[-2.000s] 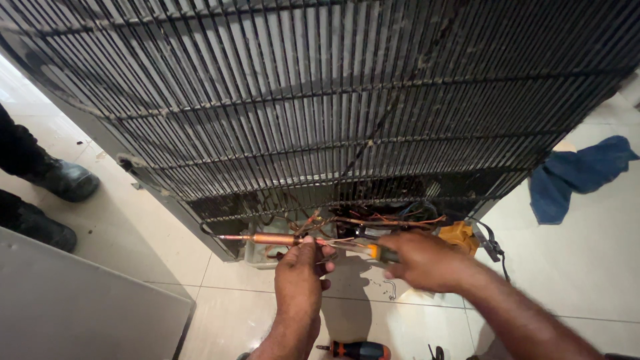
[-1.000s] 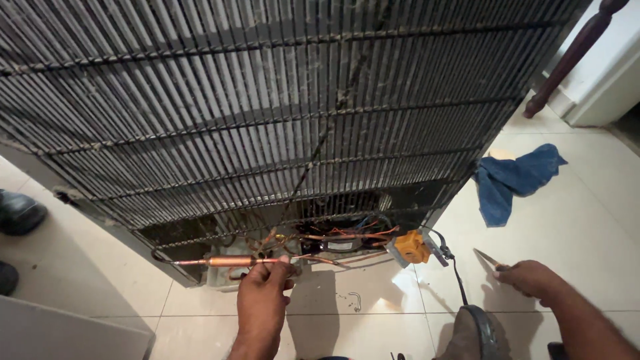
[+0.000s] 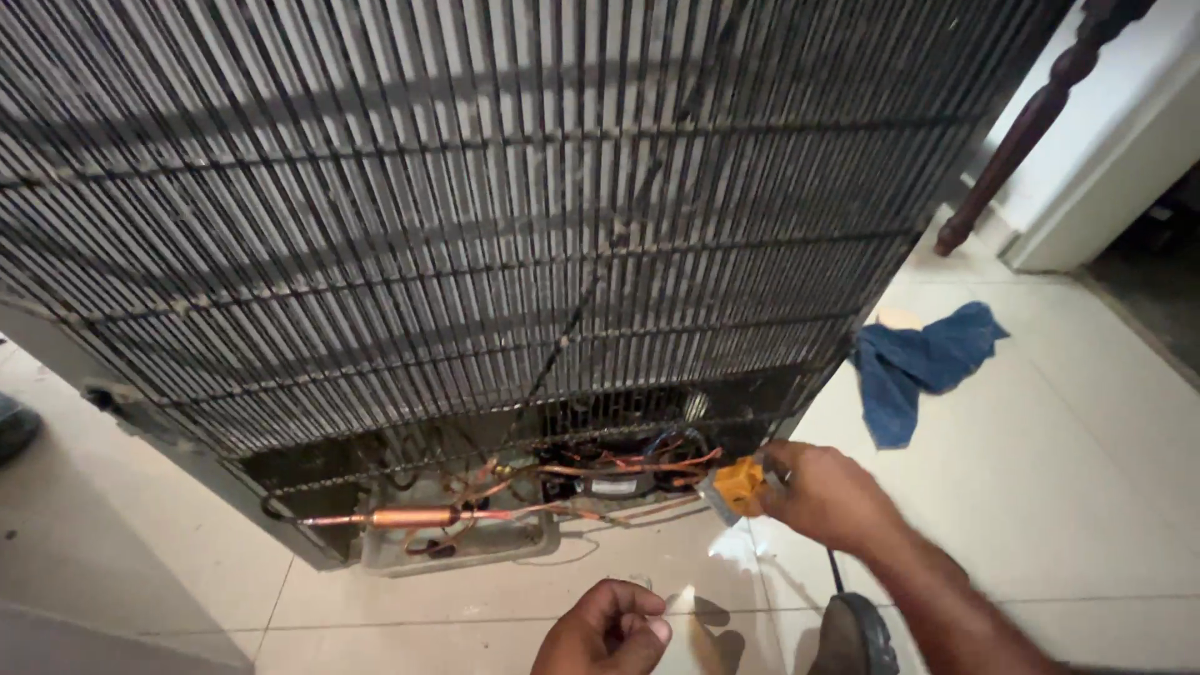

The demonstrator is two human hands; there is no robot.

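The wire condenser grid on the back of a refrigerator fills most of the head view. Below it, a copper filter drier joins thin copper tubes in front of the compressor. My right hand has its fingers on a yellow-orange part at the lower right corner; the fingertips are partly hidden. At the bottom middle, my left hand is away from the tubes, fingers curled, thumb near the index finger. Whether something thin lies between them is unclear.
A pale plastic tray sits under the copper tubes. Blue cloth lies on the tiled floor at right, near a dark turned wooden leg. A shoe is at the bottom right, a dark shoe at the far left.
My left hand has let go of the copper tube by the filter drier and moved down. My right hand, earlier over the floor with a slim tool, is now at the yellow-orange part.
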